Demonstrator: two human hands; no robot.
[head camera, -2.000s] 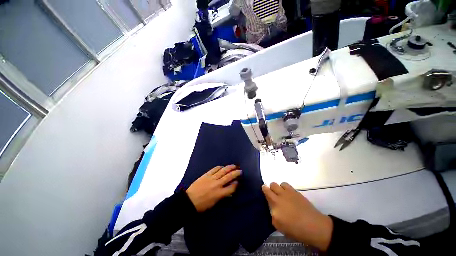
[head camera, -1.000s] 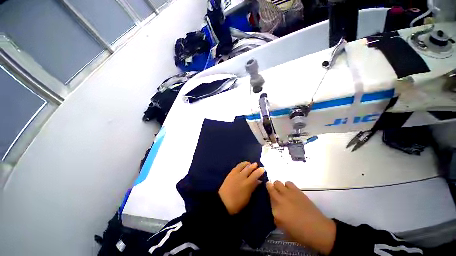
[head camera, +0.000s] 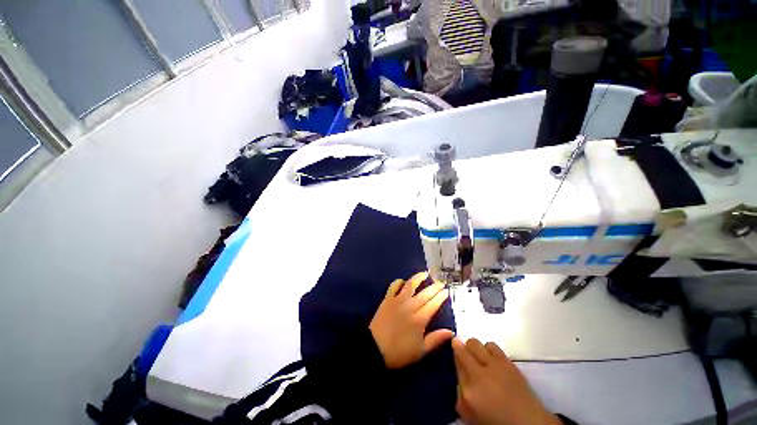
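The dark navy garment panel (head camera: 340, 282) lies flat on the white table, left of and in front of the needle. Its right edge runs under the presser foot (head camera: 451, 278) of the white sewing machine (head camera: 531, 207). My left hand (head camera: 407, 322) lies flat on the panel with fingers spread, fingertips close to the presser foot. My right hand (head camera: 495, 383) is at the panel's right edge, nearer to me, its fingertips pinching the edge beside my left thumb. A grey block (head camera: 492, 295) sits just right of the needle.
Thread snips (head camera: 573, 286) lie on the bed under the machine head. A dark-filled pouch-like piece (head camera: 340, 168) lies at the table's back left. Dark bundles (head camera: 249, 174) are heaped beyond the left edge. A person's patterned top (head camera: 459, 41) shows behind.
My left hand has moved right and forward along the panel, close to the needle. The panel has shifted a little under the foot. The view has also shifted.
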